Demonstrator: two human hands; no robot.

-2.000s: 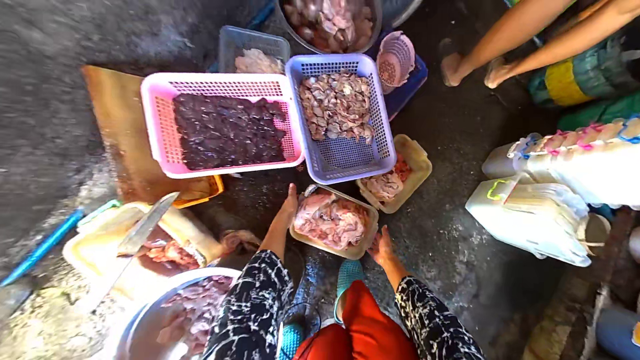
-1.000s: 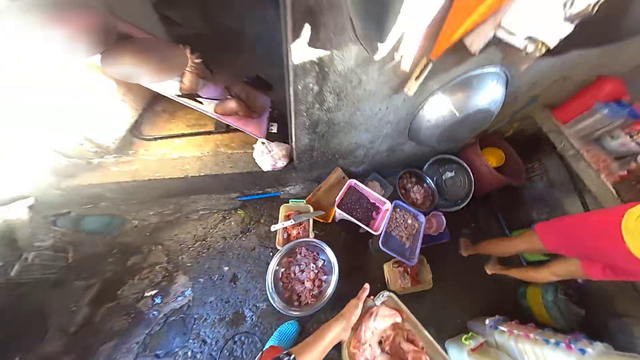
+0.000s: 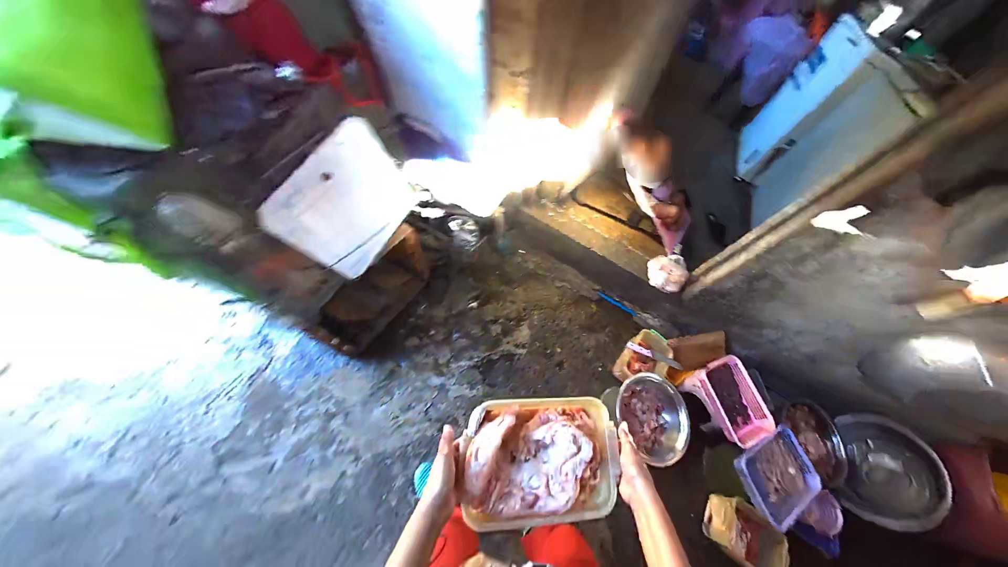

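A pale plastic tub (image 3: 539,521) filled with raw meat (image 3: 543,461) is held up between both hands, in front of the red clothing on my legs. My left hand (image 3: 442,476) grips its left side, and my right hand (image 3: 632,472) grips its right side. Just right of the tub, on the floor, stands a metal basin (image 3: 676,429) of cut meat. Beyond it are a pink plastic basket (image 3: 762,429) with dark pieces, a purple plastic basket (image 3: 807,504) with pale pieces, and a knife (image 3: 655,354) lying across a yellowish tub (image 3: 630,366).
Wet concrete floor (image 3: 331,441) spreads to the left. A white box (image 3: 339,197) stands at the upper left. A step (image 3: 606,236) leads to a doorway where a person (image 3: 650,157) is partly visible. A large metal basin (image 3: 894,472) and another yellowish tub (image 3: 720,520) are at the right.
The meat tub, low near the baskets two seconds ago, is now raised between my hands and away from them. The view has swung far to the left.
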